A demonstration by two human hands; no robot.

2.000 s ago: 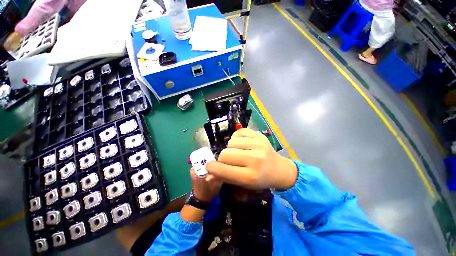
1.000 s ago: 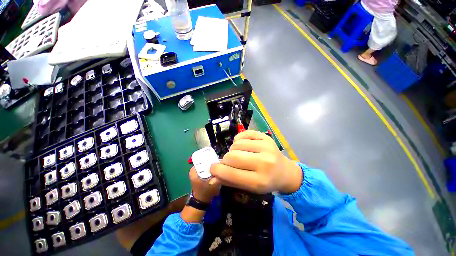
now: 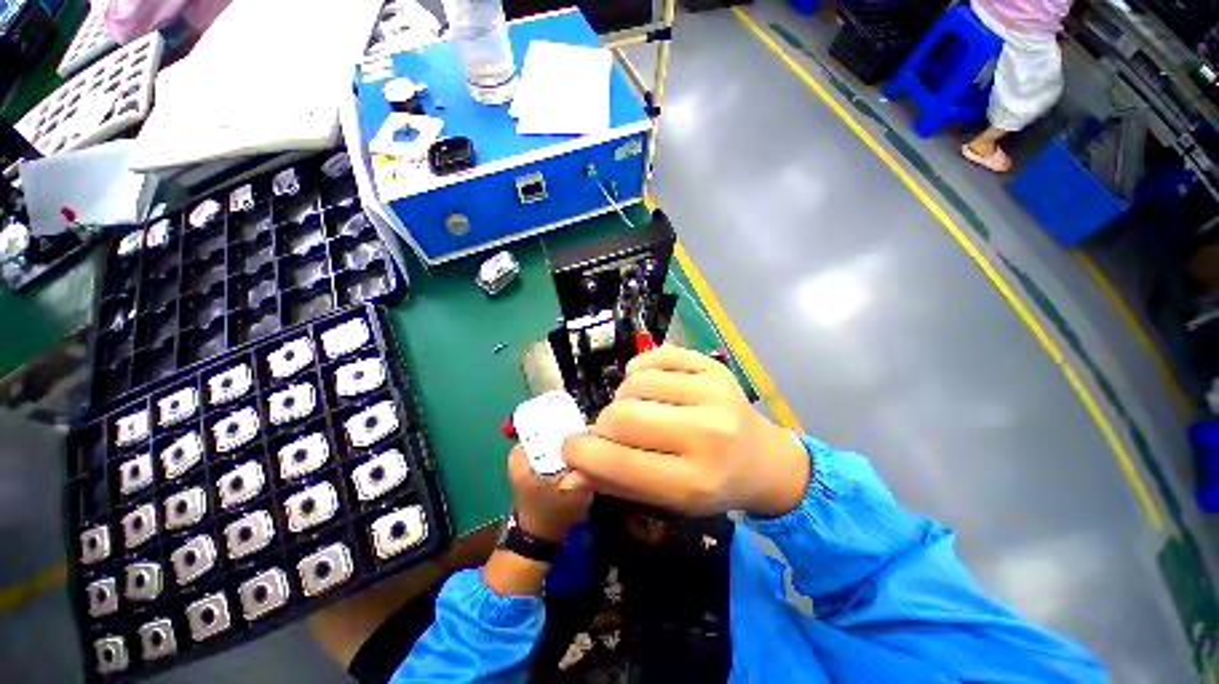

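A white rounded-square housing unit (image 3: 546, 434) is held up in front of the black toggle-clamp fixture (image 3: 602, 314), its plain white face toward me. My right hand (image 3: 682, 430) pinches the unit's right edge between thumb and finger, with its other fingers curled near the red clamp handle (image 3: 646, 342). My left hand (image 3: 542, 501) is under and behind the unit and grips its lower part; its fingers are mostly hidden. A small red tip (image 3: 508, 428) shows just left of the unit.
The front blister tray (image 3: 435, 515) holds many units at the left; the rear blister tray (image 3: 392, 274) has many empty pockets. A loose unit (image 3: 497, 273) lies on the green mat near the blue control box (image 3: 488, 205). A person's legs (image 3: 1019, 91) show at the upper right, beside a blue stool (image 3: 946, 67).
The unit's visible face has gone from one with dark marks to a plain white one. Both hands have shifted very slightly and still hold it. The person's pink sleeve at upper left has moved.
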